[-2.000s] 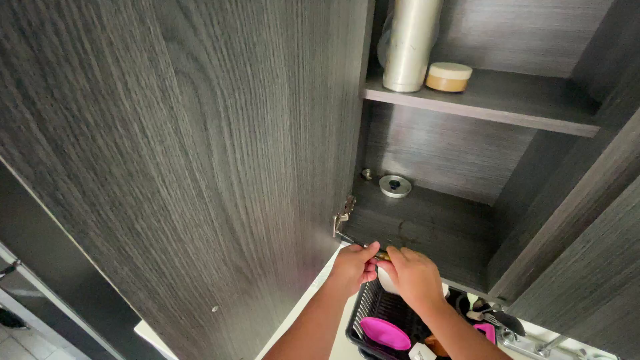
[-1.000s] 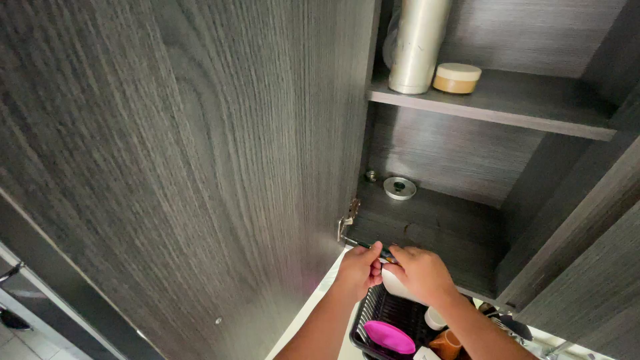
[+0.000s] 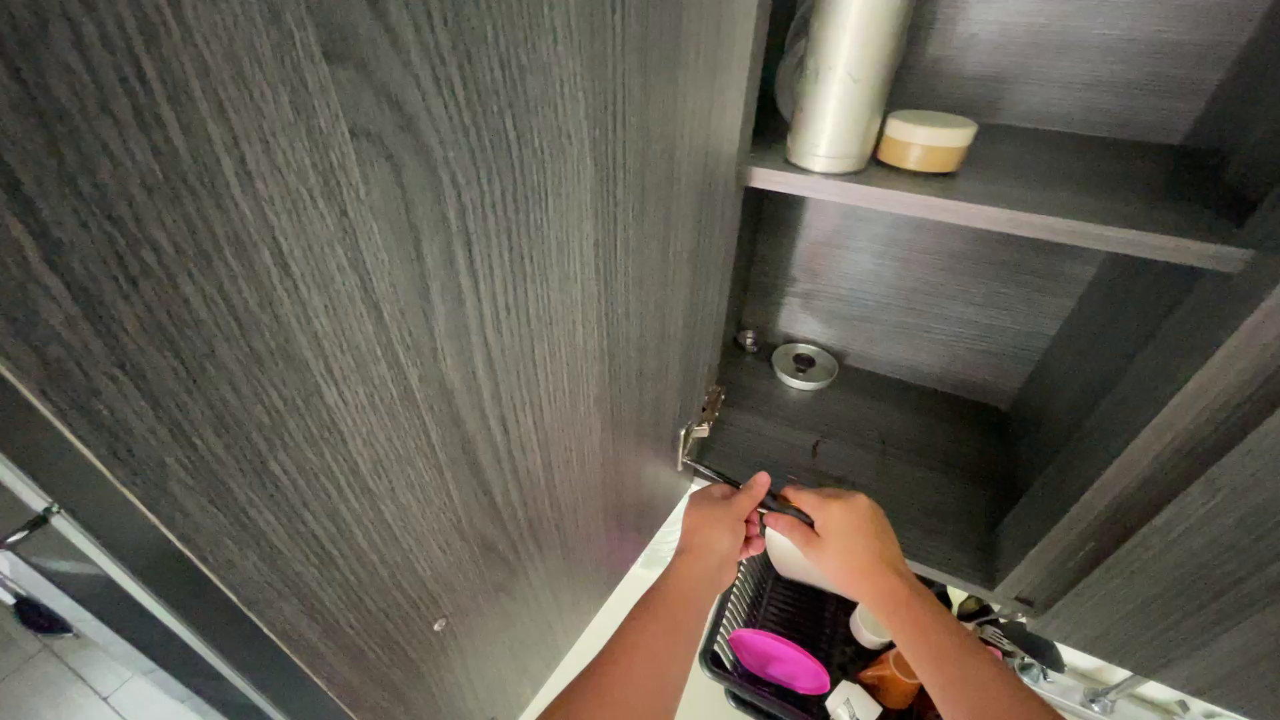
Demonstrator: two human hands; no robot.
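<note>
A screwdriver (image 3: 722,477) with a dark handle slants from both hands to the metal hinge (image 3: 686,445) at the lower edge of the open cabinet door (image 3: 450,300). My left hand (image 3: 722,520) pinches it near the middle, thumb on top. My right hand (image 3: 845,530) is closed around the handle end. The tip meets the hinge's door-side plate; whether it sits in a screw cannot be told. Behind the hinge, on the cabinet floor, lie a round metal lid (image 3: 804,366) and a small metal piece (image 3: 748,341).
On the upper shelf (image 3: 1000,212) stand a metal cylinder (image 3: 850,90) and a lidded jar (image 3: 926,142). Beneath the cabinet, a black dish rack (image 3: 730,610) holds a pink dish (image 3: 778,661), an orange cup (image 3: 890,680) and a white cup (image 3: 869,627). Utensils lie to its right.
My right hand has shifted its hold on the handle, and more of the handle's dark end shows. The tool's tip stays at the hinge.
</note>
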